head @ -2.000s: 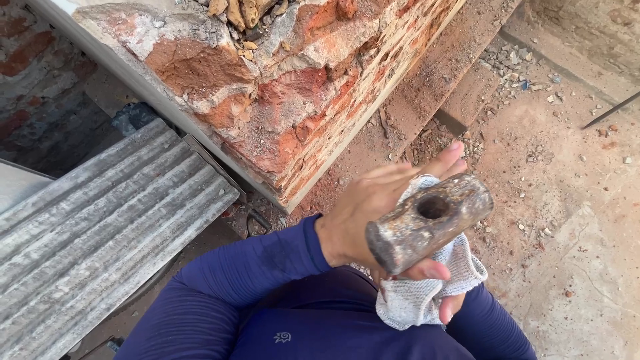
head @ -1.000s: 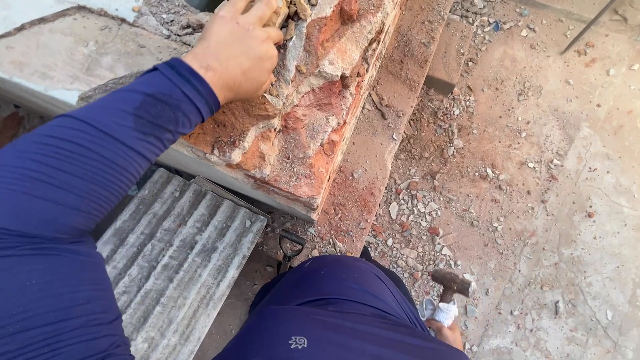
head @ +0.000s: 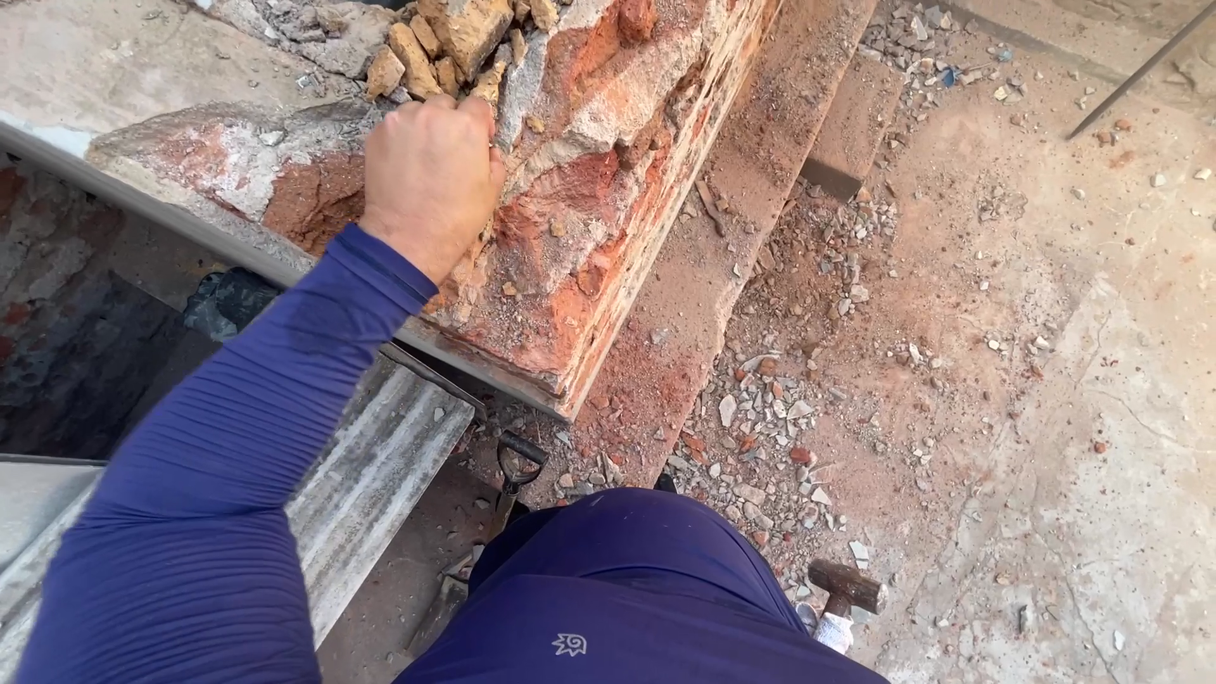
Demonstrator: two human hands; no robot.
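My left hand (head: 432, 180) is curled, knuckles up, against yellowish rubble chunks (head: 413, 62) on top of a broken brick wall (head: 560, 228). Its fingertips are hidden, so whether it grips a piece cannot be told. At the lower right, a club hammer's worn steel head (head: 845, 587) shows beside my clothed body. White cloth (head: 834, 632) wraps around the handle just below the head. My right hand, on that handle, is hidden behind the cloth and my body.
A corrugated sheet (head: 380, 484) lies at lower left, near a black D-shaped tool handle (head: 521, 460). A dusty plank (head: 655, 380) runs along the wall, with a brick-like block (head: 855, 123) beside it. Loose debris (head: 769, 418) covers the ground. A thin rod (head: 1140, 76) slants at upper right.
Two seconds ago both hands were together in front of me with the hammer and cloth. They have separated: the left is on the rubble, the hammer low at my right side. The left hand's fingers are now more curled.
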